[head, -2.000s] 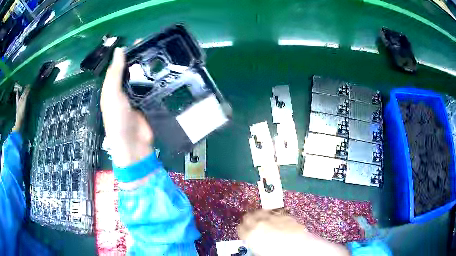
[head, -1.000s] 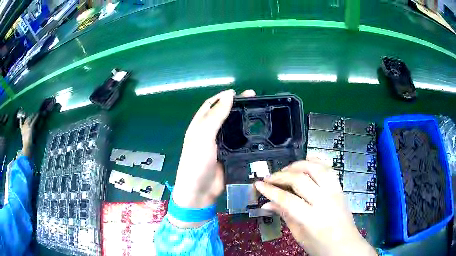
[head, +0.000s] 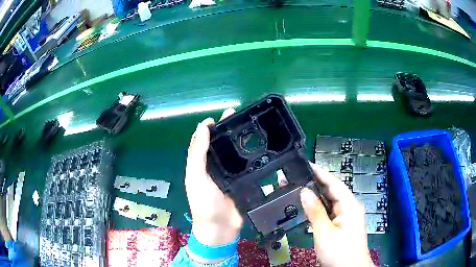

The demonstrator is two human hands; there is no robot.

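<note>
A black camera housing (head: 256,151) is held up, tilted, with two dark windows around a round centre hole. My left hand (head: 209,193) holds it by its left side. A silver metal plate (head: 279,211) with a black hook-like mark lies on the lower section of the housing. My right hand (head: 336,224) grips the lower right side, its thumb on the right part of the plate. A small white patch (head: 268,189) shows near the opening above the plate.
Stacked plates (head: 368,182) and a blue bin (head: 399,208) of dark pads stand at right. Loose plates (head: 141,186), red bubble wrap (head: 141,245) and a blister tray (head: 75,203) are at left. Other housings (head: 119,113) lie further back. A neighbour's blue sleeve (head: 18,255) shows at far left.
The housing has turned counter-clockwise in my hands. The plate now lies across its lower section, and my right hand has moved to the housing's right edge. The neighbour's hand has moved down.
</note>
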